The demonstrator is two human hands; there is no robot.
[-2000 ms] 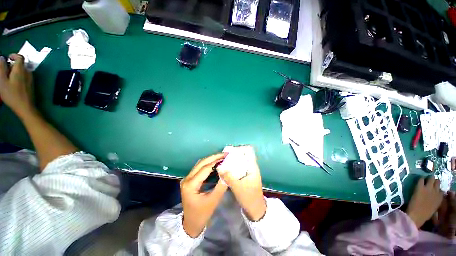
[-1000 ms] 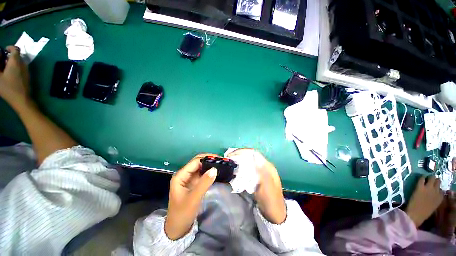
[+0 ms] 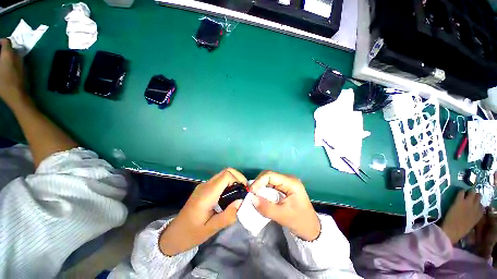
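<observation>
My left hand holds a black smartwatch body between thumb and fingers, with its side edge showing a bit of red. My right hand pinches a white cleaning cloth and touches it to the right edge of the watch body. The cloth hangs down below the fingers. Both hands are bare and meet at the bench's front edge. The fingers and cloth hide part of the watch body.
Two watch bodies and two larger black cases lie on the green mat. At right are tweezers on a white cloth, a perforated white sheet and trays. Neighbours' arms reach in at both sides.
The hands have come together, and the cloth now meets the watch body's edge. The watch body has tilted, showing less of its red marks. The bench items have shifted slightly upward in view.
</observation>
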